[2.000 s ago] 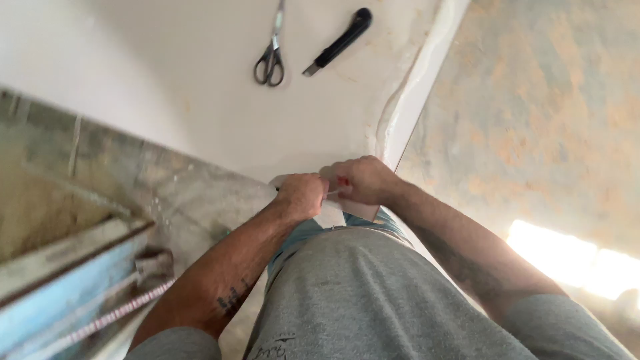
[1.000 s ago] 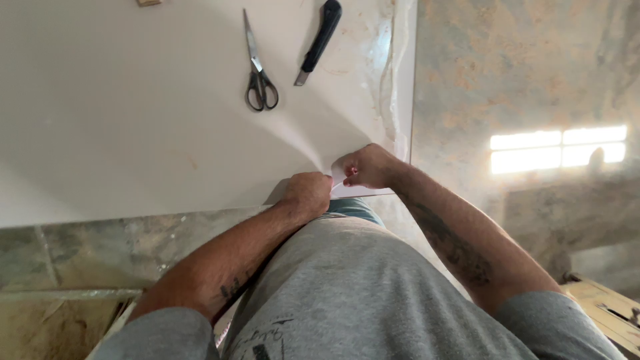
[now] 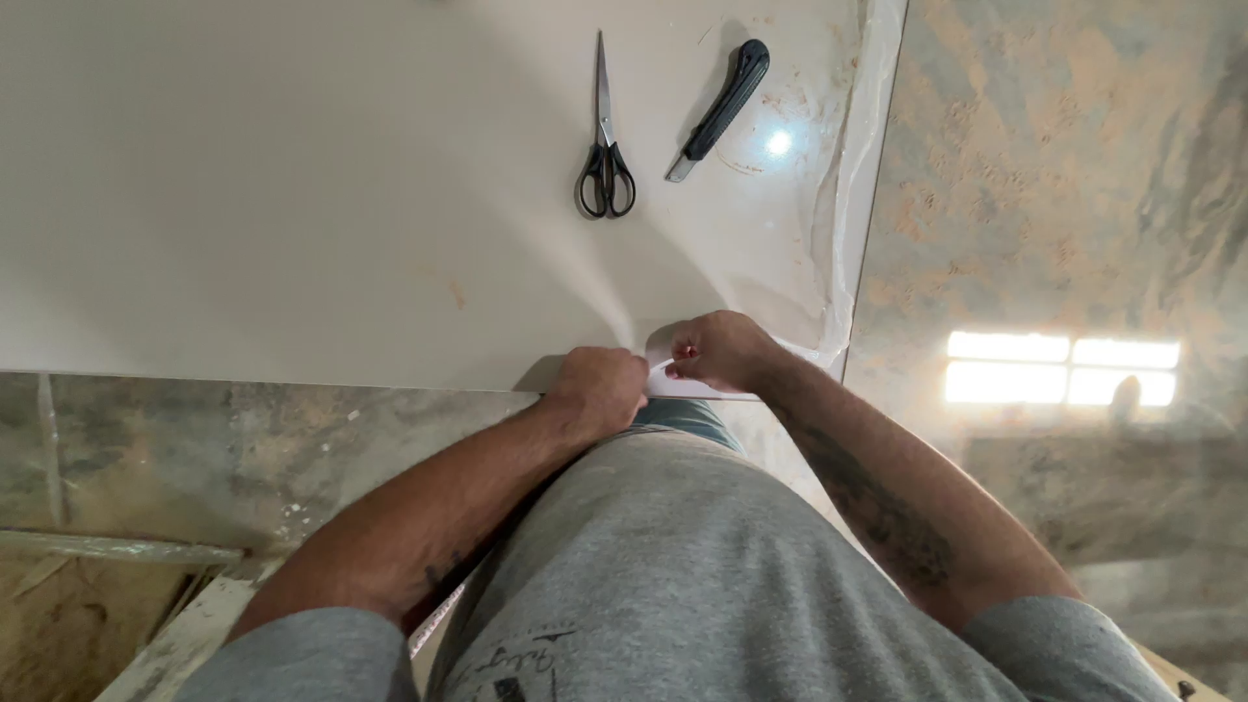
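Observation:
My left hand (image 3: 603, 385) is closed at the near edge of a white board (image 3: 292, 244), beside my right hand. My right hand (image 3: 723, 353) has its fingers curled and pinches the thin clear film (image 3: 827, 331) or a similar thin strip close to the board's corner; its exact form is hard to tell. Farther up the board lie black-handled scissors (image 3: 606, 146), blades together and pointing away. To their right rests a black snap-off utility knife (image 3: 721, 109) with a short length of blade out. What my left hand closes on is hidden.
Crumpled film runs along the board's right edge. Beyond it is a stained floor (image 3: 1024, 195) with a bright window-shaped patch of light. A wooden frame or box (image 3: 107, 604) stands at the lower left.
Two seconds ago my hands met over a pale piece in front of my body; now they are slightly apart at the board's near edge. The view has turned.

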